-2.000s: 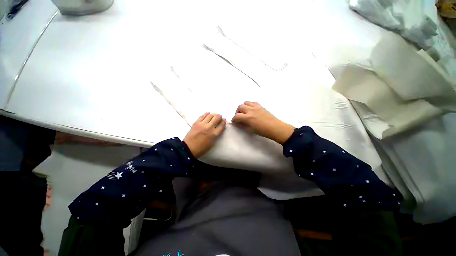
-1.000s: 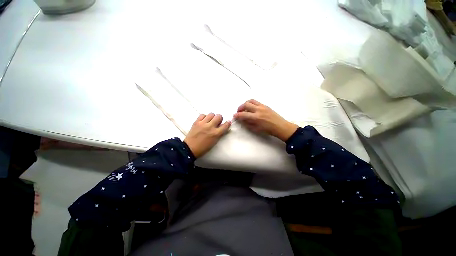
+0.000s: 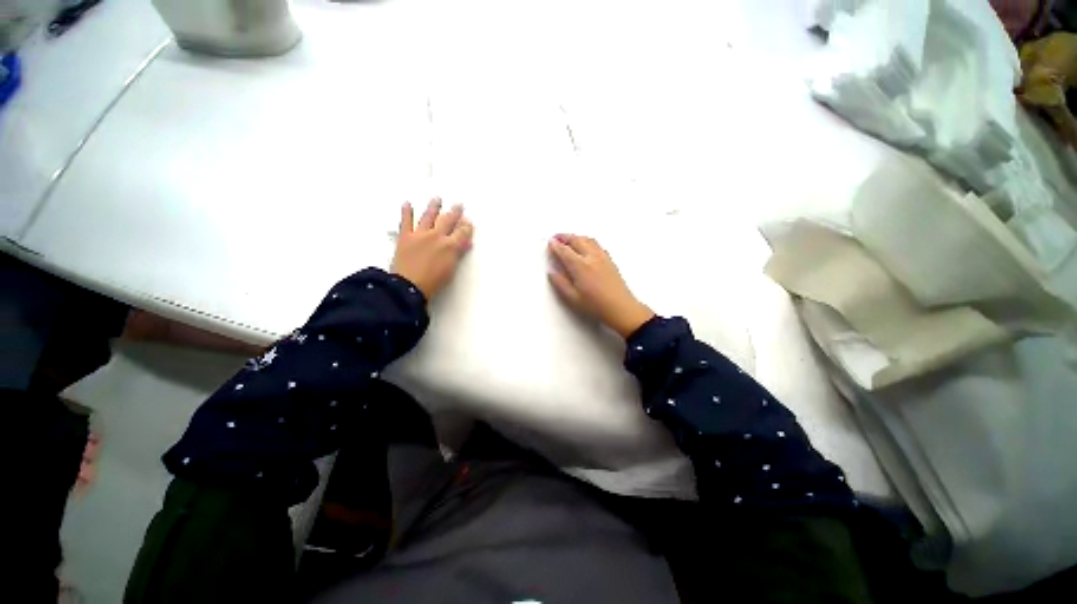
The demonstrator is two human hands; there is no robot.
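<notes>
A white fabric panel (image 3: 532, 342) lies on the white table and hangs over its front edge before me. Faint narrow strip or edge lines show beyond my hands; the white is too bright to tell the panel's far outline. My left hand (image 3: 432, 245) lies palm down on the cloth, fingers slightly apart and pointing away. My right hand (image 3: 593, 281) rests on the cloth to its right, fingers bent with the thumb side toward the left hand. Whether its fingertips pinch cloth cannot be told.
Cream pieces (image 3: 880, 301) lie crumpled on grey-white layers (image 3: 945, 437) draping at the right. White bundles (image 3: 915, 89) lie far right. A whitish container (image 3: 230, 24) stands at the left rear. The table's curved edge (image 3: 142, 303) runs along the left.
My left hand has moved away from my right hand, leftward and farther forward, and its fingers have spread. The panel has shifted or turned, and its strip lines look fainter.
</notes>
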